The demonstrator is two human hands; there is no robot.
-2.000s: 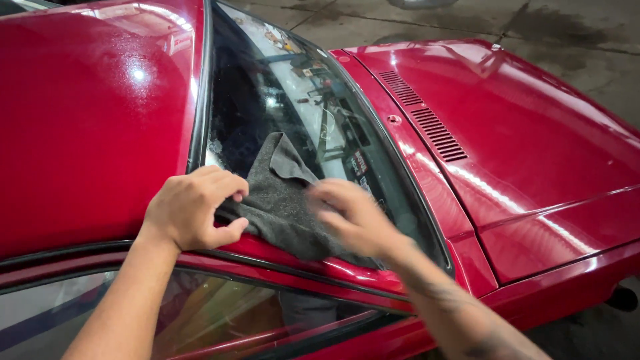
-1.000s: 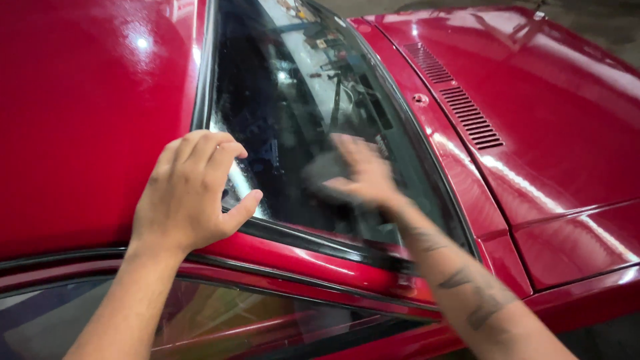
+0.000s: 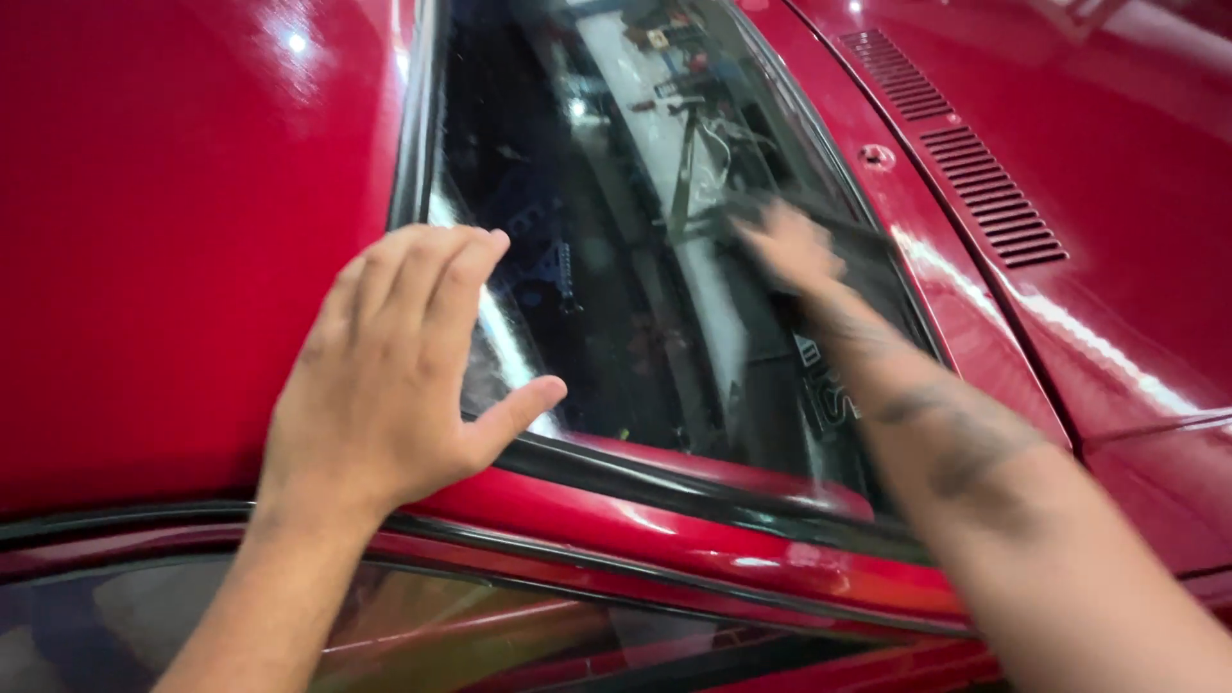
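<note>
The windshield [image 3: 616,289] of a red car spans the middle of the head view, framed by a black rubber seal [image 3: 635,486]. My left hand [image 3: 399,356], fingers apart and holding nothing, is at the roof's edge by the near corner of the glass. Over the far side of the windshield, my right hand [image 3: 789,245] is blurred, with a dark grey cloth [image 3: 746,217] under its fingers, against the glass. How firmly the fingers grip the cloth is hard to see.
On the left lies the red roof [image 3: 192,241]. The hood [image 3: 1136,192] with slotted vents [image 3: 991,197] is at the right, beside a small round fitting [image 3: 876,157] on the cowl. A side window [image 3: 462,626] runs along the bottom. Shop items reflect in the windshield.
Earlier the cloth lay spread at the windshield's near lower corner between both hands; now it is under my right hand, farther up the glass. My left hand has opened out. The view has moved closer.
</note>
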